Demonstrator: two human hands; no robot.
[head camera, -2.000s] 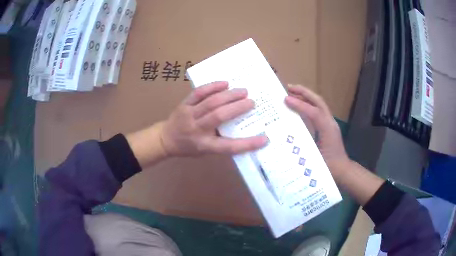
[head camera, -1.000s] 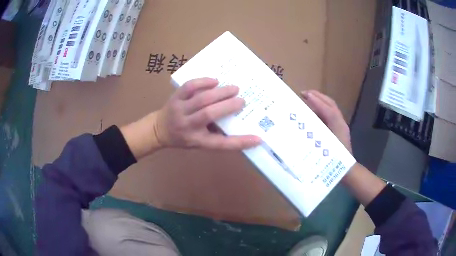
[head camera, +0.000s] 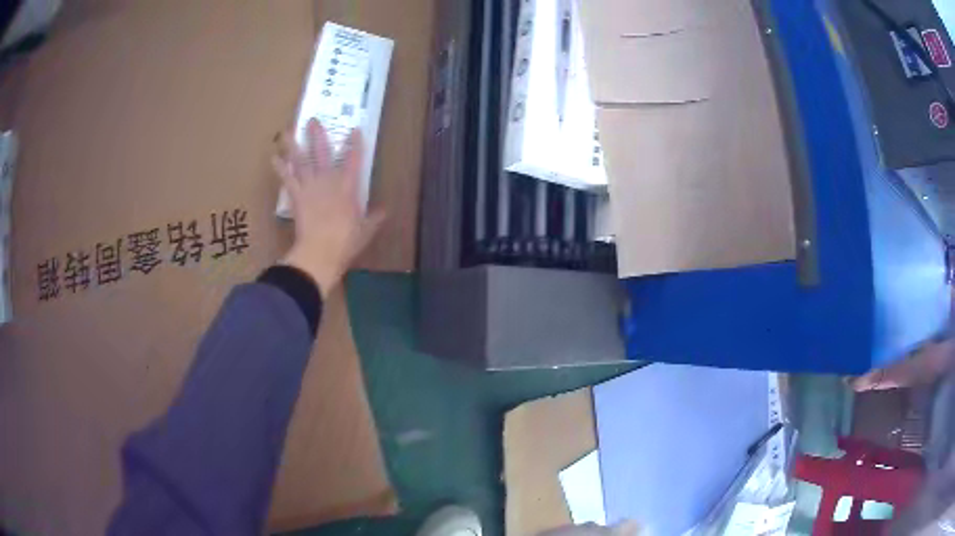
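A white retail box (head camera: 374, 86) lies back side up on the brown cardboard sheet (head camera: 157, 136), with its long side beside the roller conveyor. My left hand (head camera: 327, 194) is palm down over its lower half, spanning its width, fingers spread and thumb at the right edge. The hand hides that part of the box. Only a small blurred bit of skin, probably my right hand (head camera: 592, 530), shows at the bottom edge; what it does cannot be told.
White boxes (head camera: 550, 115) lie on the black rollers (head camera: 524, 225), partly under a brown cardboard flap (head camera: 696, 157). Beside them is a blue machine panel (head camera: 733, 325). Below lie a lavender-blue sheet (head camera: 681, 440) and a red stool (head camera: 864, 487). Another person's hand (head camera: 901, 366) shows at right.
The view has swung right. Both my hands were on a raised box; now a box lies on the cardboard under my left hand, and my right hand has left it.
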